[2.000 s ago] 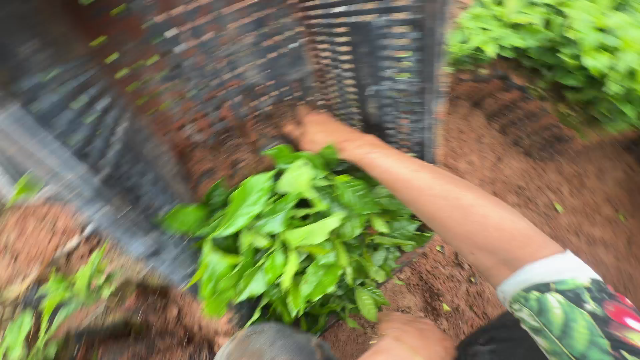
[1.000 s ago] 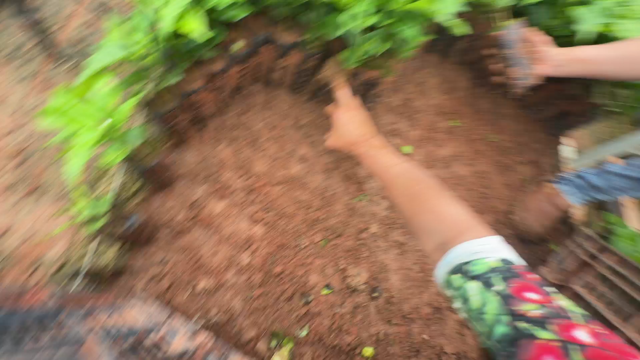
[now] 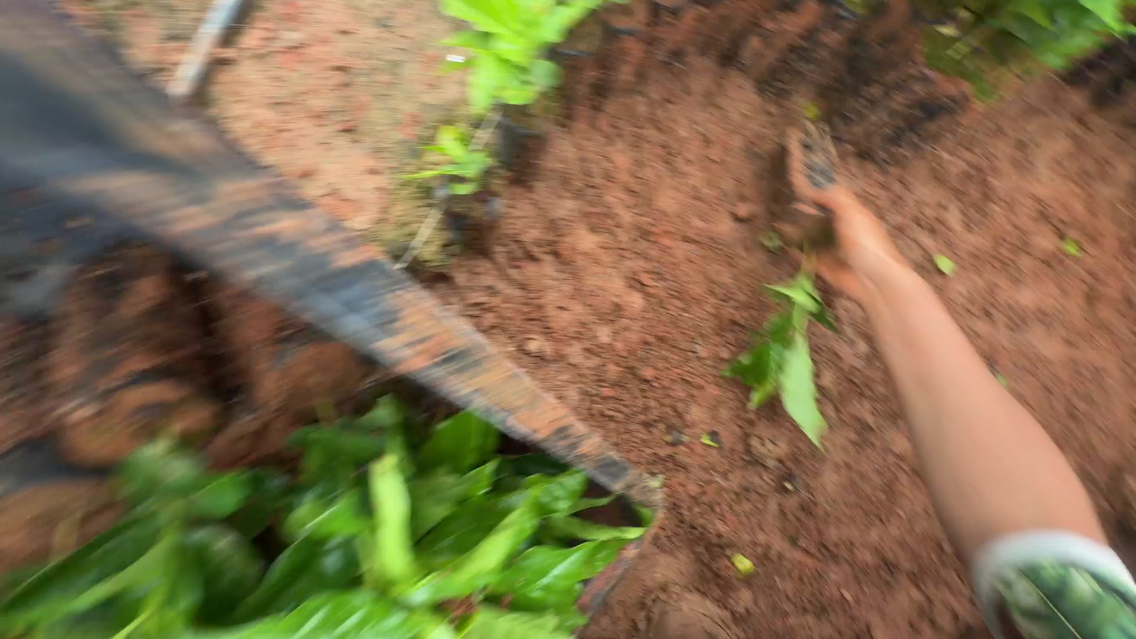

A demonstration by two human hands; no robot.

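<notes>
My right hand [image 3: 843, 222], arm reaching in from the lower right, is closed round the dark soil-filled bag of a seedling [image 3: 794, 355]. The seedling hangs upside down, its green leaves pointing down toward the bare soil. At the left is a black plastic crate [image 3: 373, 311] smeared with red mud. Inside it lie leafy green seedlings [image 3: 399, 541] and soil-filled root bags [image 3: 142, 390]. My left hand is outside the view. The picture is blurred by motion.
Reddish soil [image 3: 603, 293] with scattered small leaves spreads between the crate and my arm. More seedlings stand at the top centre [image 3: 506, 53] and top right [image 3: 1038, 35]. A pale pipe or rod [image 3: 204, 49] lies at the upper left.
My right hand, empty and reaching toward the plants a second ago, now holds a seedling. The crate is back in view at the left. The other person's hand at the upper right is out of view.
</notes>
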